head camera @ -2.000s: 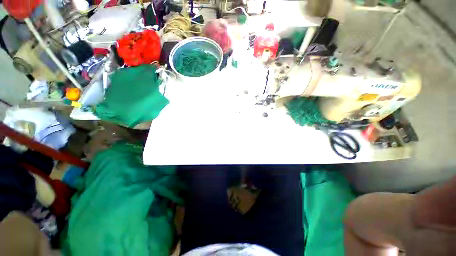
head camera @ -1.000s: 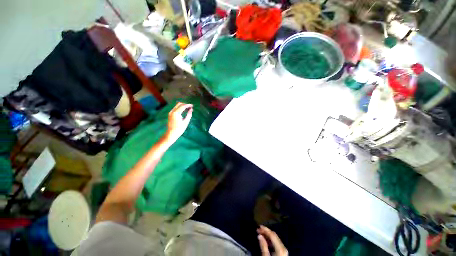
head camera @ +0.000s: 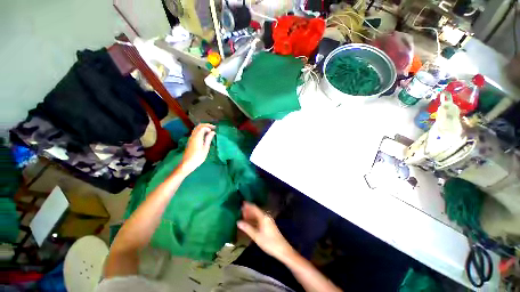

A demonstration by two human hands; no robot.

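A large heap of green fabric (head camera: 194,199) lies low, left of the white sewing table. My left hand (head camera: 199,145) is at the top of the heap, its fingers closed on the green fabric. My right hand (head camera: 261,229) is at the heap's lower right edge, fingers apart; I see no cloth held in it. A folded stack of green pieces (head camera: 269,85) lies at the table's left end. The sewing machine (head camera: 467,151) stands at the right.
The white table (head camera: 319,154) bears a metal bowl of green strips (head camera: 354,71), a red-capped bottle (head camera: 463,94) and black-handled scissors (head camera: 479,266). An orange-red bundle (head camera: 297,35) lies behind the stack. Dark and camouflage cloth (head camera: 85,108) covers a chair at the left.
My left hand has closed on the heap's upper fabric and lifted some of it. My right hand has come up from the lower edge to the heap. Earlier, the view swung left.
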